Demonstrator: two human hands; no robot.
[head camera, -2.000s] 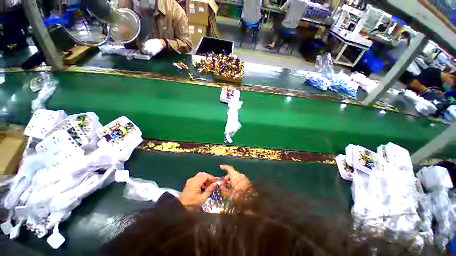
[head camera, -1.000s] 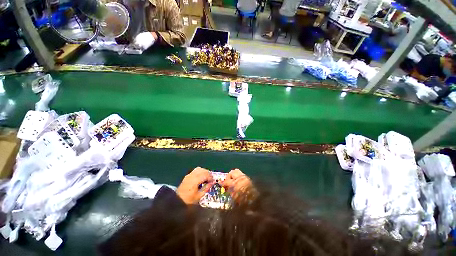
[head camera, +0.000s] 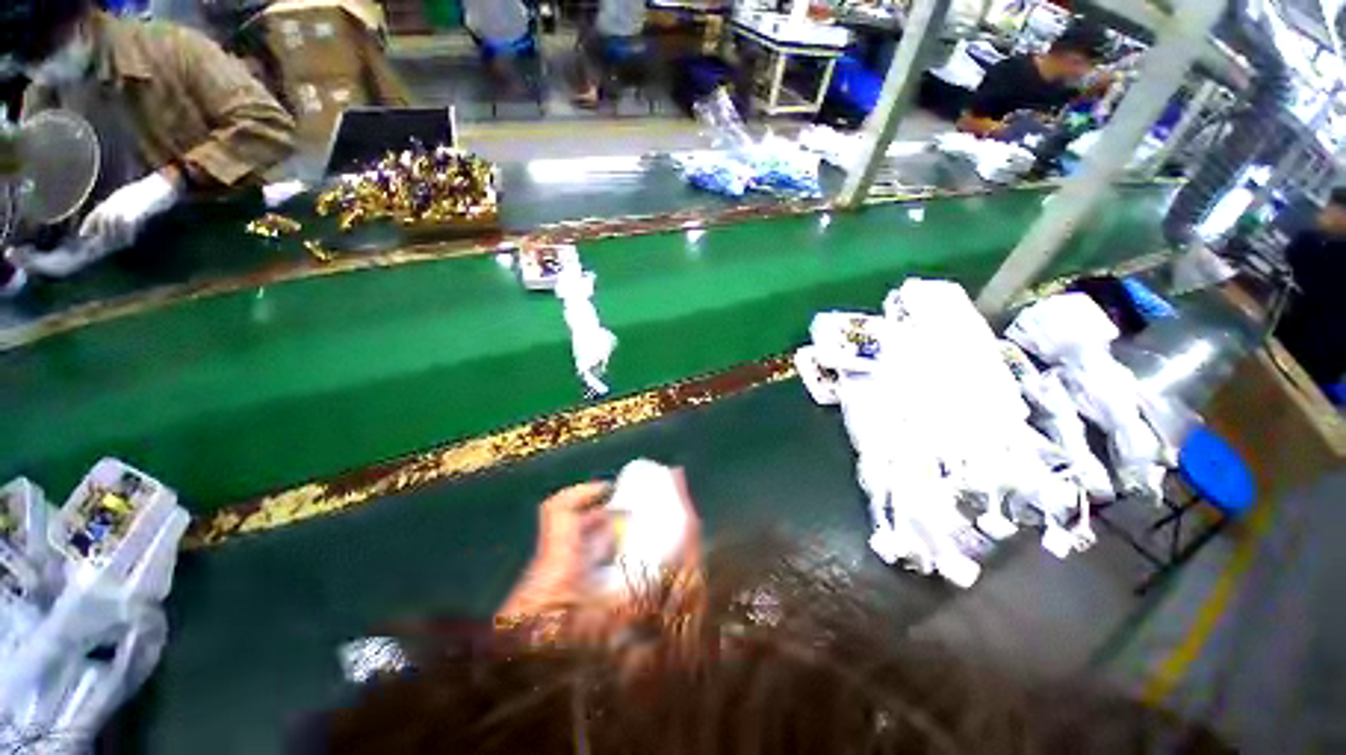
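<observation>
A white socket housing (head camera: 647, 516) is held up in front of me over the dark green worktop, its plain white side showing. My left hand (head camera: 568, 549) grips its left side, fingers bent round it. My right hand (head camera: 685, 534) is at its right side, mostly hidden behind the housing and blurred hair. The inside of the housing is hidden. Part of a clear-sleeved cord (head camera: 375, 658) lies on the worktop at the lower left.
Units with cords are piled at the left edge (head camera: 118, 516) and the right (head camera: 945, 384). A single unit (head camera: 548, 267) lies on the green conveyor (head camera: 369, 347). A gold heap (head camera: 413, 189), a gloved person (head camera: 177, 118), a metal post (head camera: 1085, 162) and a blue stool (head camera: 1215, 469) also show.
The view has swung to the right. The housing, earlier lying with colourful insides showing between both hands, is now raised and turned to show plain white.
</observation>
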